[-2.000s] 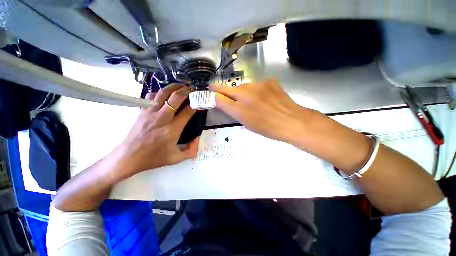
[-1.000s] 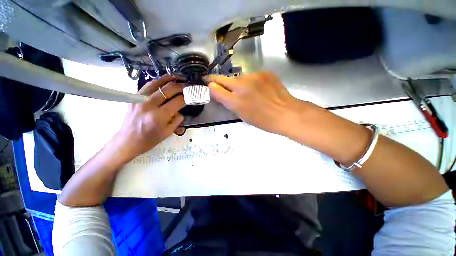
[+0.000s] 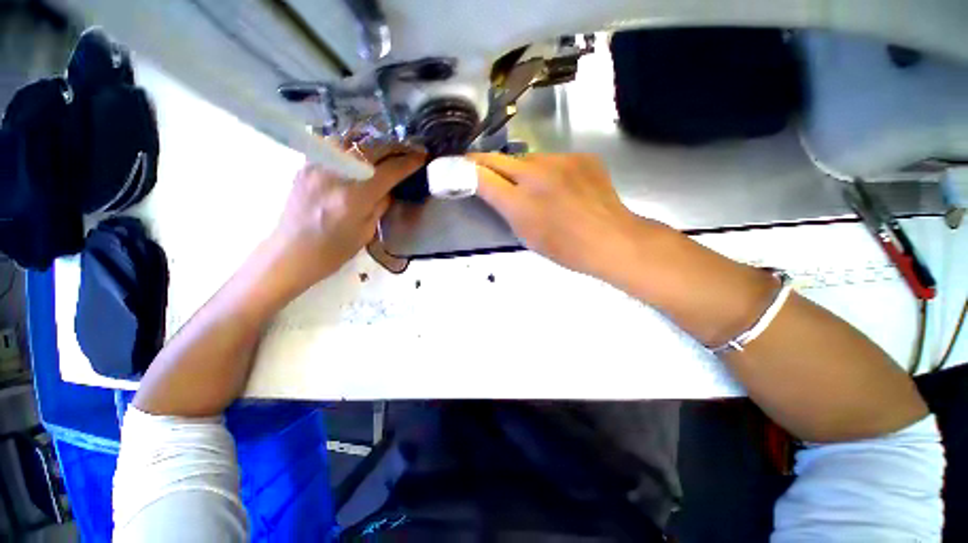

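Note:
My left hand (image 3: pixel 334 207) and my right hand (image 3: pixel 557 202) are at the sewing point under the white sewing machine head (image 3: pixel 637 16), on either side of the white knurled knob (image 3: pixel 453 177). Dark tension discs (image 3: pixel 444 122) sit above the knob. A small part of the black workpiece (image 3: pixel 410 187) shows between my hands, by my left fingers. The rest is hidden by my hands, the knob and the machine head. My left fingers are bent over the work. My right fingertips are partly hidden behind the knob. The needle and presser foot cannot be made out.
A black panel stack (image 3: pixel 122 297) lies at the table's left edge, with puffier black pouches (image 3: pixel 111 149) behind it. A dark pad (image 3: pixel 701 85) lies under the machine arm. Red-handled snips (image 3: pixel 902 255) lie at the right. Blue crates (image 3: pixel 281 467) stand below the table's left part.
The camera view has shifted, showing more of the left piles. Less of the black workpiece shows than two seconds ago. My left hand is bent more tightly near the knob; my right hand stays beside it.

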